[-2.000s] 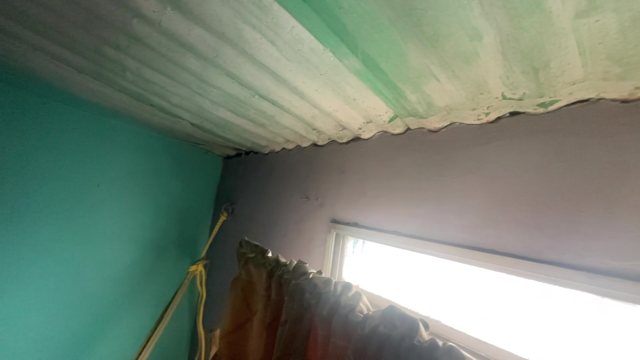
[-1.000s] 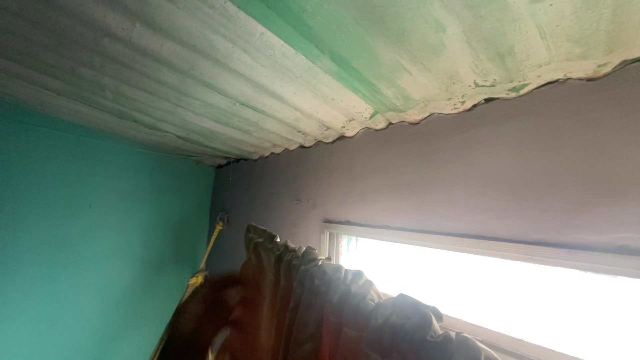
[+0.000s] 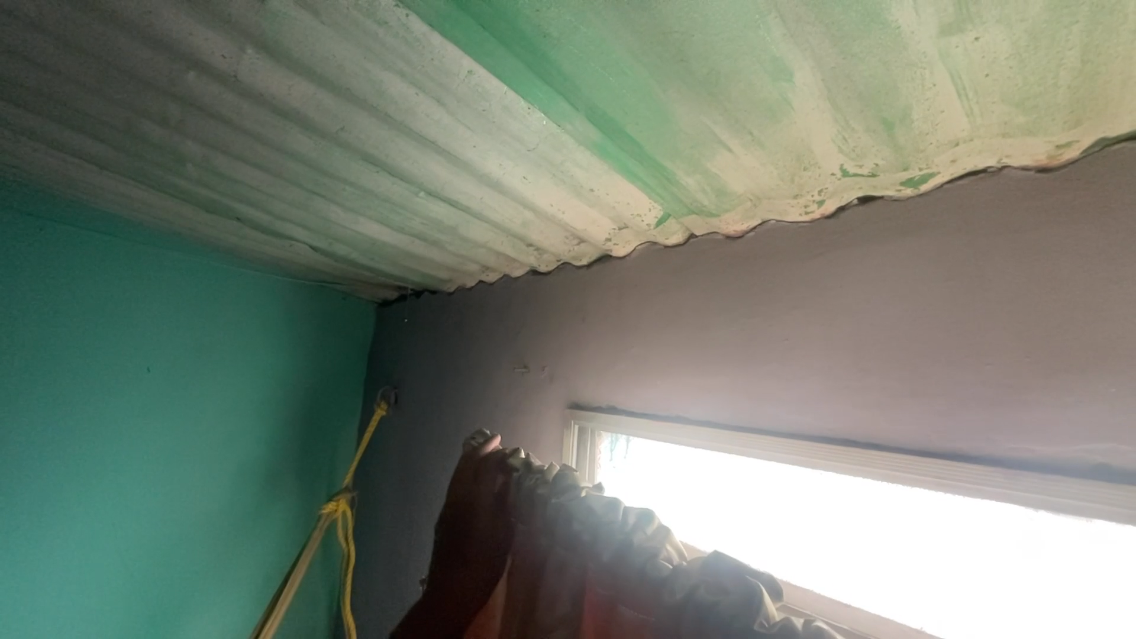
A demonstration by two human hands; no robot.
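Note:
A dark, backlit hand, which looks like my left hand, reaches up from the bottom edge to the upper left end of a gathered curtain. Its fingers close around the bunched top, with one fingertip showing at the peak. The curtain's ruffled heading slopes down to the right, in front of the lower part of the window. Whether a rod runs inside the heading is hidden. My right hand is out of view.
Yellow rope is tied to a wall ring and knotted round a taut strap or cord. Corrugated roofing slopes overhead. A teal wall meets a grey wall with a bright window, its pale frame uppermost.
The hand, not recognisable two seconds ago and a dark blur beside the curtain one second ago, now shows clearly at the curtain's upper left end.

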